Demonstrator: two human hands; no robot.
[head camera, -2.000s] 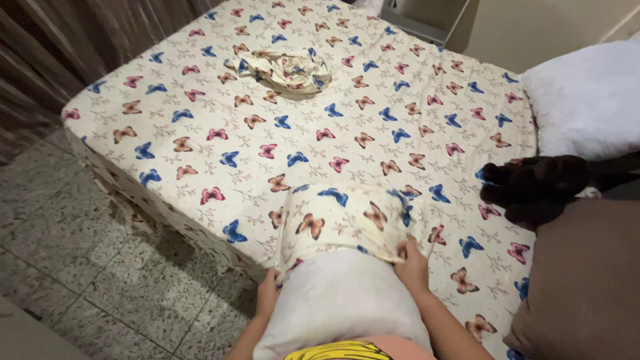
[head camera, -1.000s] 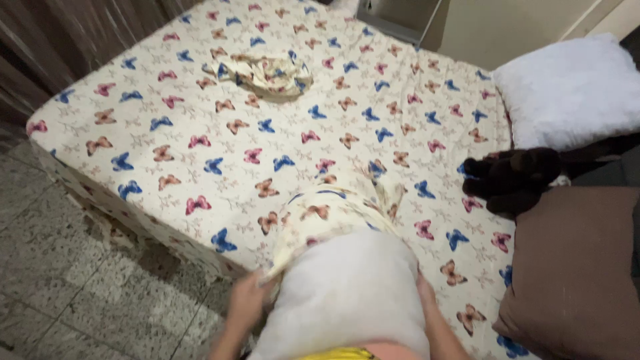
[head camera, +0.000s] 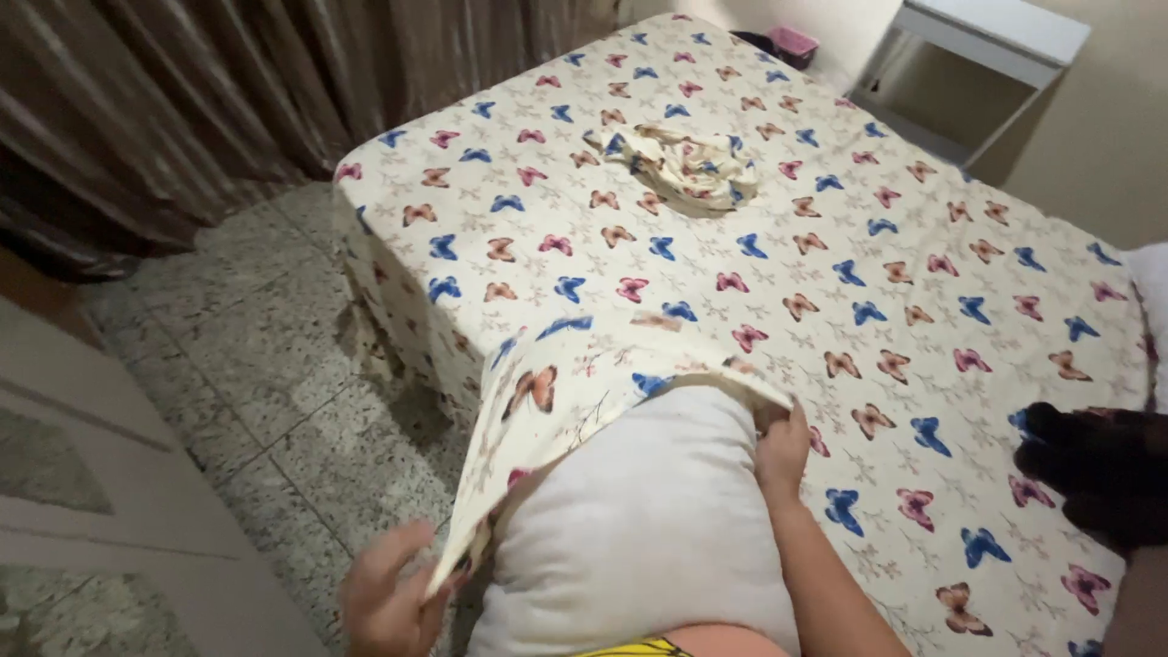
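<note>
A white pillow (head camera: 639, 511) stands between my arms, its near end against my body and its far end inside a cream butterfly-print pillowcase (head camera: 584, 383). My left hand (head camera: 397, 589) grips the near left edge of the case's opening, pulled out from the pillow and slightly blurred. On the other side, my right hand (head camera: 783, 447) holds the right edge of the opening close against the pillow. Beneath lies a bed with a matching butterfly-print sheet (head camera: 803, 301). A crumpled cloth of the same print (head camera: 693, 169) rests on the bed farther off.
Dark brown plush-like things (head camera: 1095, 465) lie at the right, beside a brown cushion (head camera: 1141, 602) and a white pillow (head camera: 1154, 292). A white side table (head camera: 995, 41) and a pink basket (head camera: 792, 44) are beyond the bed. Brown curtains (head camera: 228, 100) hang at the left above a speckled tile floor (head camera: 265, 365).
My left hand has moved out to the left, stretching the pillowcase opening wide. My right hand shows at the case's edge again. The view has swung left.
</note>
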